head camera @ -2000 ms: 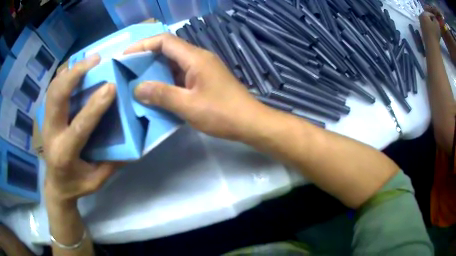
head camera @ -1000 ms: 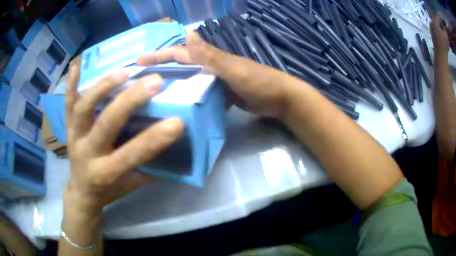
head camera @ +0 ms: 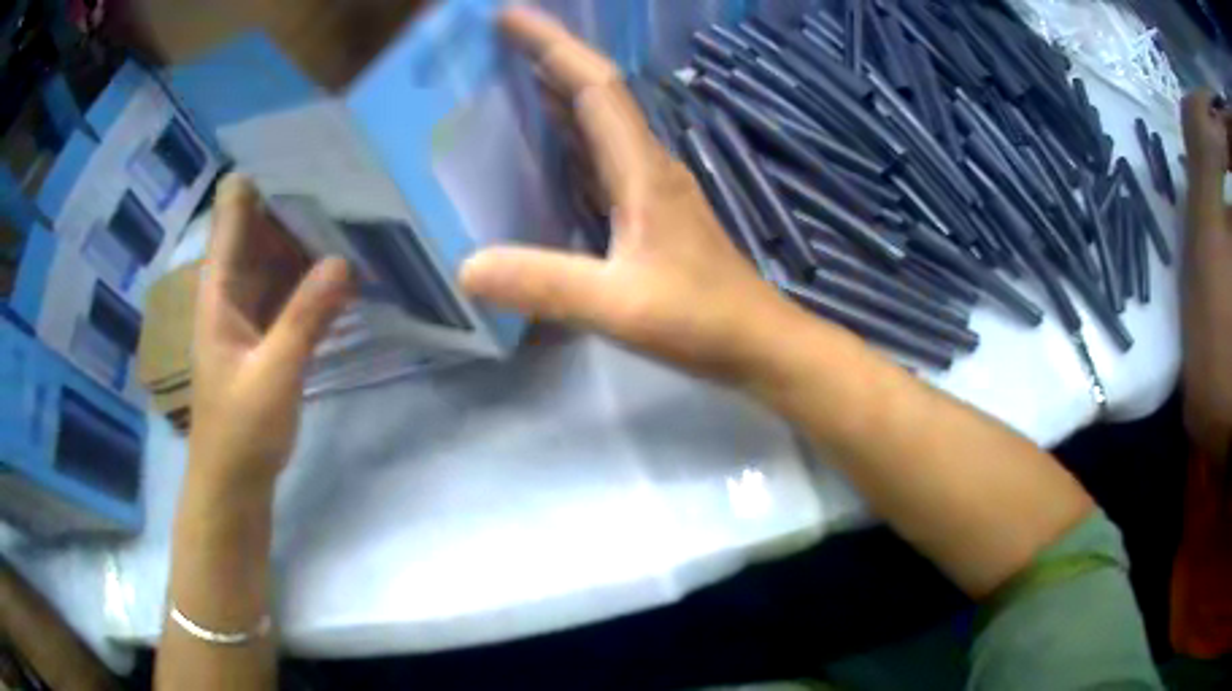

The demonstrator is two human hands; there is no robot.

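A light blue and white carton (head camera: 318, 155) with a dark picture is tilted in front of me, its blue flap raised at the upper left. My right hand (head camera: 635, 230) grips its right side, thumb on the near edge and fingers behind. My left hand (head camera: 257, 324) is at the carton's left side, thumb and fingers apart. Its contact with the carton is unclear. Below the carton, the edges of flat carton blanks (head camera: 372, 365) show, with brown ends (head camera: 169, 324) at the left. The carton's inside and far side are hidden or blurred.
Opened cartons (head camera: 101, 243) stand in a row at the left, with another (head camera: 74, 432) nearer. A large pile of black tubes (head camera: 865, 176) lies at the right on the white covering (head camera: 541, 500). White shiny material (head camera: 1115, 54) is beyond. Another person's arm (head camera: 1207, 257) is at the far right.
The carton has been turned and raised up and left, from its closed blue end to its picture face with a flap standing. My left hand has loosened its spread hold on it.
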